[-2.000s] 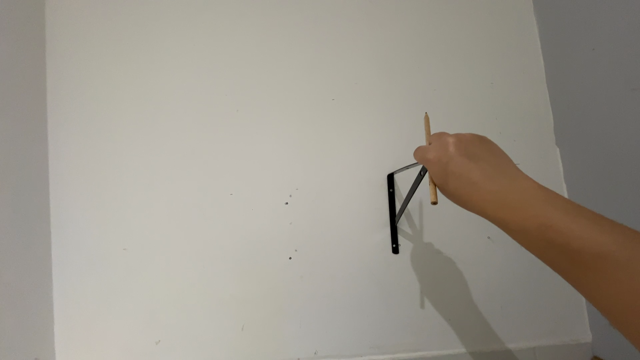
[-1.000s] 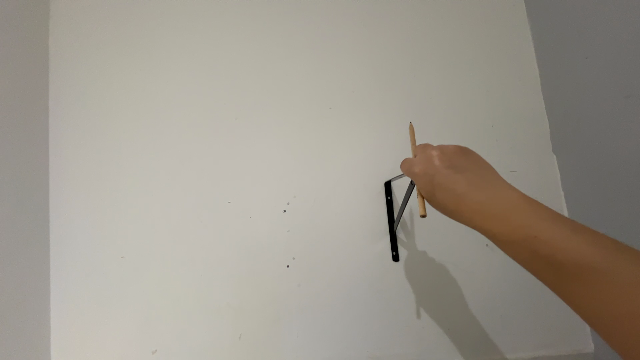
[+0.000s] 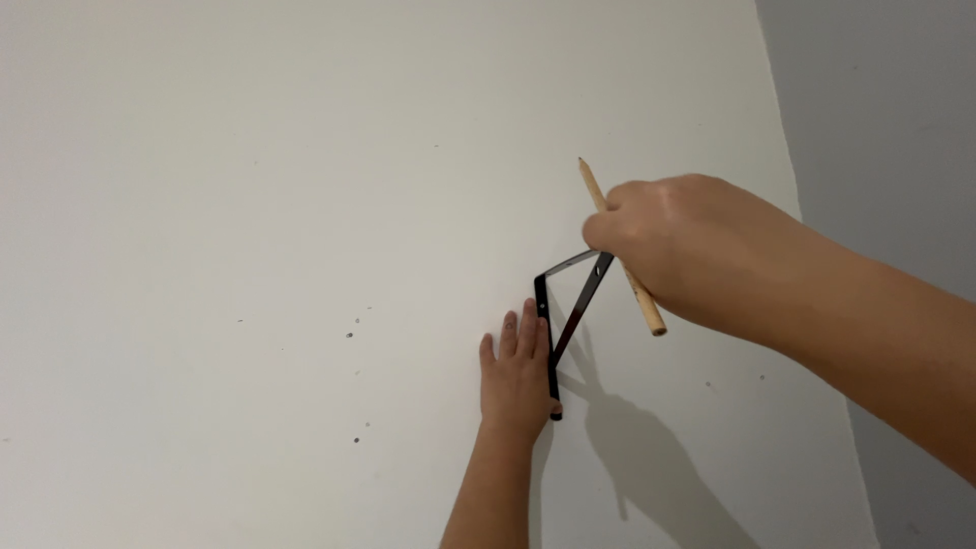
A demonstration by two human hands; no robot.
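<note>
A black metal shelf bracket (image 3: 583, 309) stands against the white wall (image 3: 305, 191), its long arm roughly upright and its diagonal brace sticking out to the right. My right hand (image 3: 671, 236) grips the bracket's outer end, with a wooden pencil (image 3: 646, 305) also held in it, point upward. My left hand (image 3: 518, 374) lies on the wall against the left side of the upright arm, fingers spread upward; its thumb reaches the lower end of that arm. The tips of my right fingers are partly hidden.
Several small dark holes and marks dot the wall left of the bracket, among them a dark hole (image 3: 356, 440). Small marks show to the right too. A grey wall (image 3: 877, 152) meets the white one at the right. My arm's shadow falls below the bracket.
My left hand has come into view and now touches the bracket's upright arm. My right hand keeps hold of the bracket and the pencil, which now leans more to the left at its point.
</note>
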